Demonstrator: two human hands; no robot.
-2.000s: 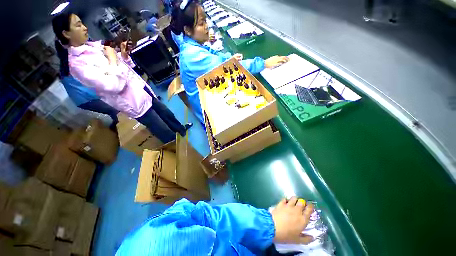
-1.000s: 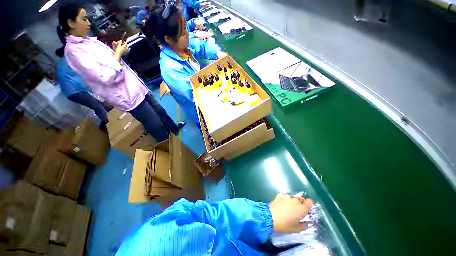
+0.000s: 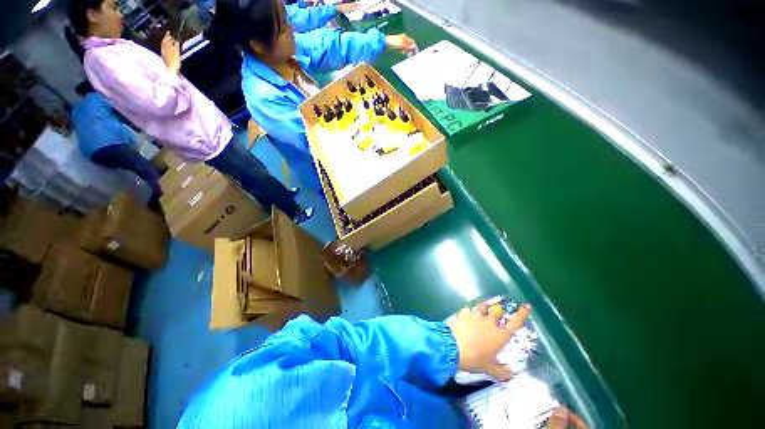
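My left hand [image 3: 486, 339], with a yellow finger cot, lies over clear shiny packets [image 3: 522, 342] on the green near ledge. Its thumb and fingers are spread apart; no firm grip shows. More whitish packets [image 3: 510, 404] lie below it at the bottom edge. Of my right hand only blurred fingertips [image 3: 567, 420] show at the bottom edge, beside these packets; whether they hold anything is hidden.
An open carton [image 3: 394, 180] with black and yellow pieces sits on another carton at the ledge's left. A green-and-white retail box [image 3: 457, 88] lies on the green belt [image 3: 579, 226]. A worker in blue [image 3: 281, 96] reaches over the belt. Brown cartons [image 3: 273, 272] stand on the floor.
The view has shifted, so cartons and retail box sit higher and further left. My left hand's fingers have spread over the packets. Right fingertips have appeared at the bottom. The neighbour's hand reaches towards the retail box.
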